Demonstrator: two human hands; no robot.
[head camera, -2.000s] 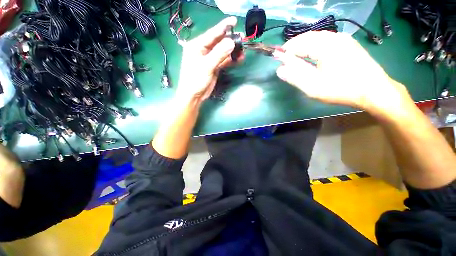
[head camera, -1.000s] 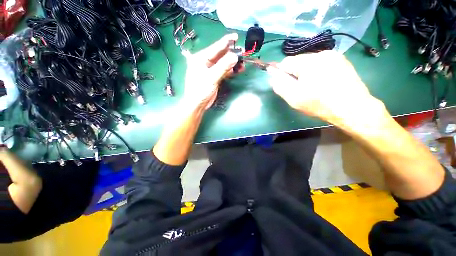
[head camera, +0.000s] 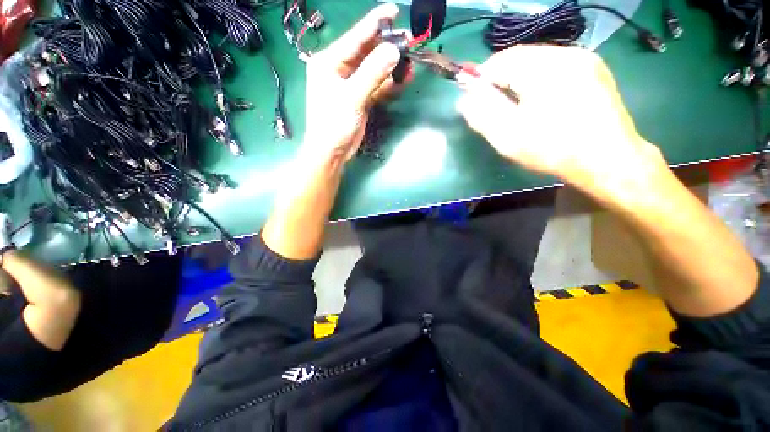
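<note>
My left hand (head camera: 350, 89) holds a small black housing (head camera: 400, 61) between its fingertips, near the top of the picture. My right hand (head camera: 549, 110) grips small pliers (head camera: 447, 64), whose dark jaws point left and reach the housing; whether they touch it is too blurred to tell. Thin red wires (head camera: 422, 35) run from the housing to a second black module (head camera: 429, 13), cut off by the top edge. A black cord leads from it to a coiled cable bundle (head camera: 537, 25) behind my right hand. Small dark parts (head camera: 371, 139) lie beside my left wrist.
A large heap of black cables (head camera: 118, 126) covers the left of the green bench (head camera: 507, 181). Short wired pieces (head camera: 301, 25) lie beside it. Another cable heap (head camera: 747, 34) is at the far right. A clear plastic bag (head camera: 604, 25) lies behind. Another person's arm (head camera: 42, 295) shows at lower left.
The view has shifted, so the bench items sit higher in the picture. The pliers still point at the housing, with more of their jaws showing. The other person's arm at left has moved slightly.
</note>
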